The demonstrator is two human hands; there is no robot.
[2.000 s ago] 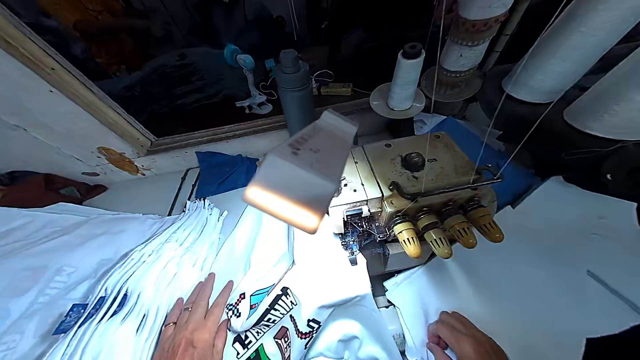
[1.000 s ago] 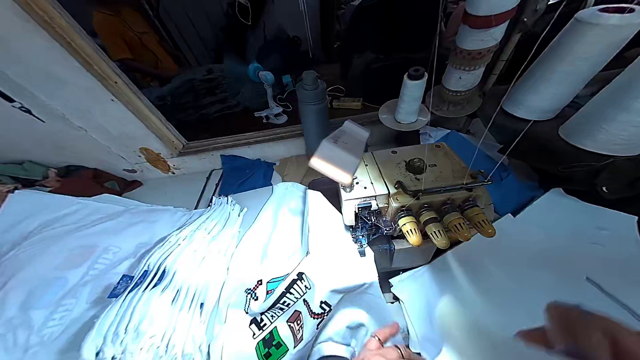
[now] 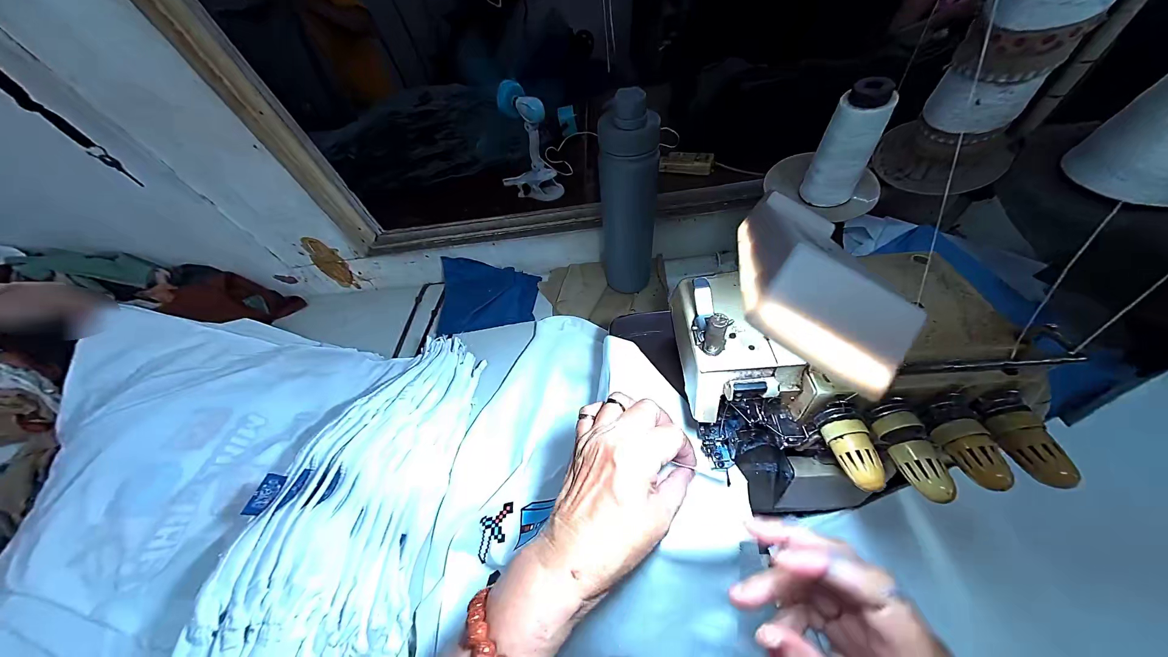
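Note:
Beside the needle area of an overlock sewing machine (image 3: 949, 292), my left hand (image 3: 620, 484) pinches the edge of a white printed garment (image 3: 684, 538), thumb against forefinger. Rings and a reddish bead bracelet are on it. My right hand (image 3: 826, 584), blurred, is held with its fingers apart at lower right, just in front of the machine, and nothing shows in it. Part of the garment's coloured print shows left of my left wrist. A bright lamp (image 3: 826, 301) hangs over the machine's top, covering part of it.
A stack of white garments (image 3: 347, 493) lies at left. Behind are a grey bottle (image 3: 630, 192), blue cloth (image 3: 488, 297) and a thread cone (image 3: 849, 141). Yellow tension knobs (image 3: 853, 447) project from the machine's front. At the far left edge is a blurred hand or arm (image 3: 46, 308), apparently another person's.
My left hand has moved up from the lower edge to the cloth beside the needle area. My right hand has come left towards the machine. A blurred hand or arm has appeared at far left.

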